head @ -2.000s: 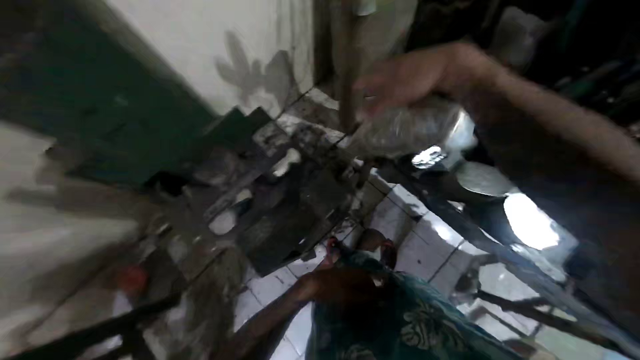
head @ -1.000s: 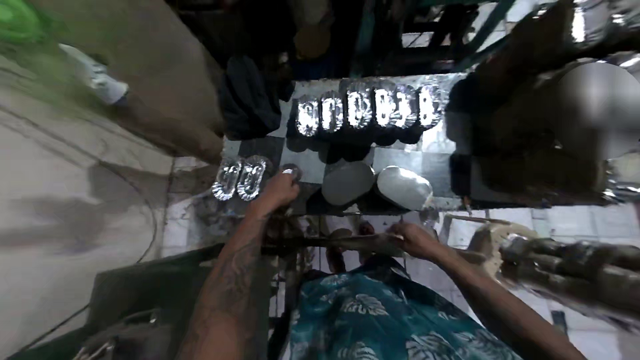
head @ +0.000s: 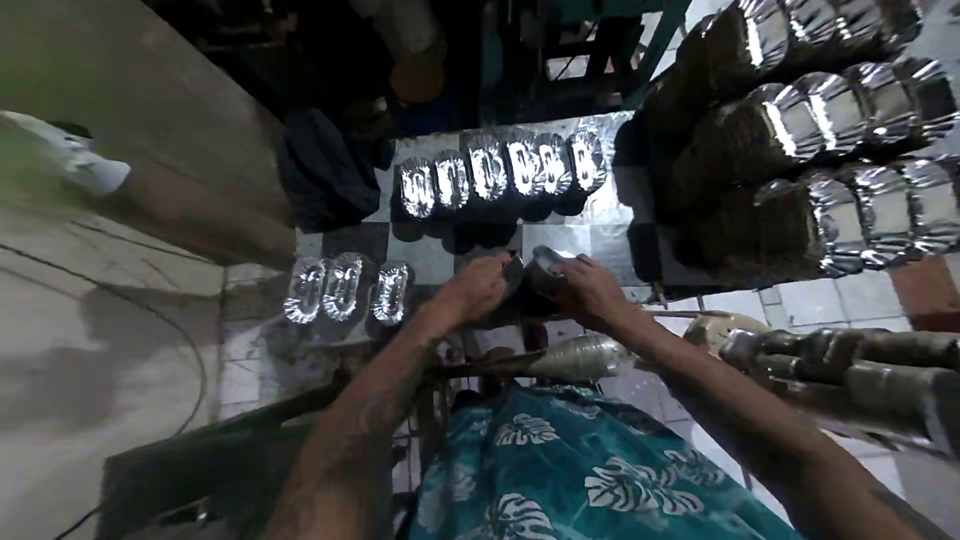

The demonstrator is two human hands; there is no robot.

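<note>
My left hand (head: 480, 285) reaches to the middle of a low tiled table (head: 427, 240) and grips the edge of a dark metal piece, seen only in part. Beside it, my right hand (head: 589, 289) is closed on a round grey metal piece (head: 546, 266). The two pieces are close together; whether they touch I cannot tell. To the left of my hands lie shiny fluted oval metal molds (head: 391, 292) in a short row. Beyond my hands, several more fluted molds (head: 487, 169) stand side by side along the far part of the table.
Tall stacks of fluted metal molds (head: 832, 112) fill the right side. Nested metal pieces (head: 847, 367) lie at lower right. A plastic-wrapped bundle (head: 581, 358) is near my lap. Dark cloth (head: 326, 172) hangs at the table's left, by a wall (head: 172, 105). A green surface (head: 225, 465) is at lower left.
The view has swung widely since the oldest frame. My right hand has moved from the near edge up onto the table. My left hand has moved right, and one more mold shows in the left row.
</note>
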